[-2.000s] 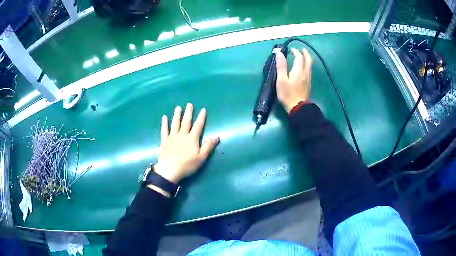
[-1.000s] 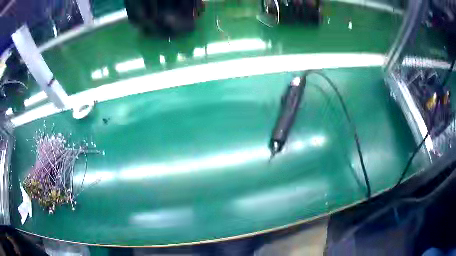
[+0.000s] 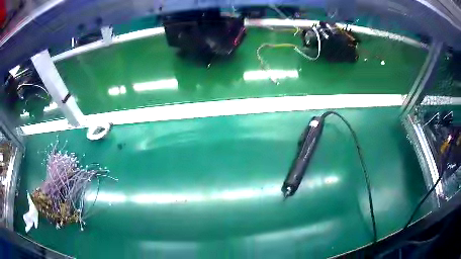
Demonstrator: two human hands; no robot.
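Note:
The black electric screwdriver (image 3: pixel 303 157) lies on the green bench mat (image 3: pixel 217 162), right of centre, its bit pointing down and slightly left. Its black cord (image 3: pixel 361 162) loops from the top end down to the bench's front edge. A tangled pile of purple-white sensor leads (image 3: pixel 68 182) with brownish ends lies at the left of the mat. Neither my left hand nor my right hand is in the picture.
A white rail (image 3: pixel 252 104) crosses behind the mat. On the green line beyond are a large black object (image 3: pixel 202 38) and a black module (image 3: pixel 336 43) with pale and yellow wires. A white ring (image 3: pixel 98 131) and white scrap (image 3: pixel 31 215) lie at left. Metal frames stand at both sides.
Both hands have left the picture; the right was at the screwdriver. The view has tilted up, so the bench sits lower and more of the line beyond shows.

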